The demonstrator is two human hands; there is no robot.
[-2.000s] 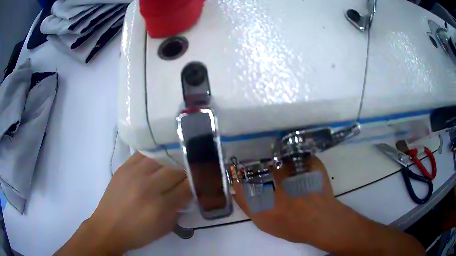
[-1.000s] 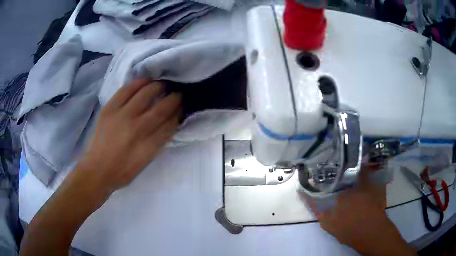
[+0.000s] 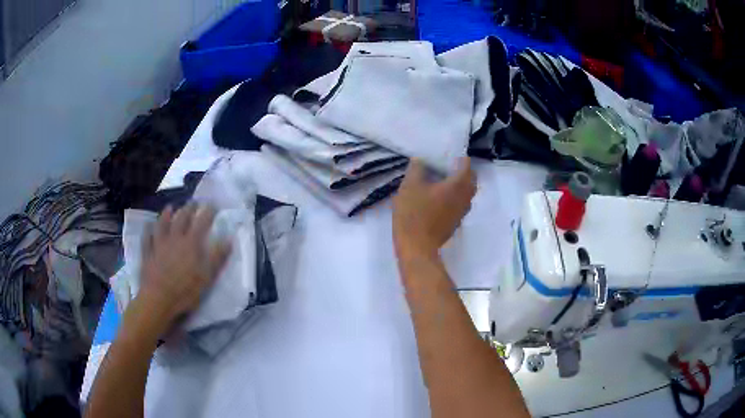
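My left hand [image 3: 181,257] lies blurred, palm down, on a small pile of grey and dark fabric pieces [image 3: 237,282] at the left of the table. My right hand [image 3: 433,204] is at the near edge of the top grey cut piece [image 3: 400,102] of the stack behind the machine, its fingertips pinching that edge. Folded grey pieces with dark faces [image 3: 351,167] lie beside and under it. The white sewing machine [image 3: 637,245] stands at the right, its needle area small and partly hidden.
A red thread cone [image 3: 570,211] stands on the machine head. Red and black scissors [image 3: 690,380] lie in front of it. A green translucent dish [image 3: 595,139] is behind. A blue bin [image 3: 233,49] is at the back left; fabric bundles [image 3: 41,245] are at the far left.
The view has pulled back and shifted left. My right hand has left the needle area for the back stack. My left hand has moved onto the left pile, and the piece it handled lies there.
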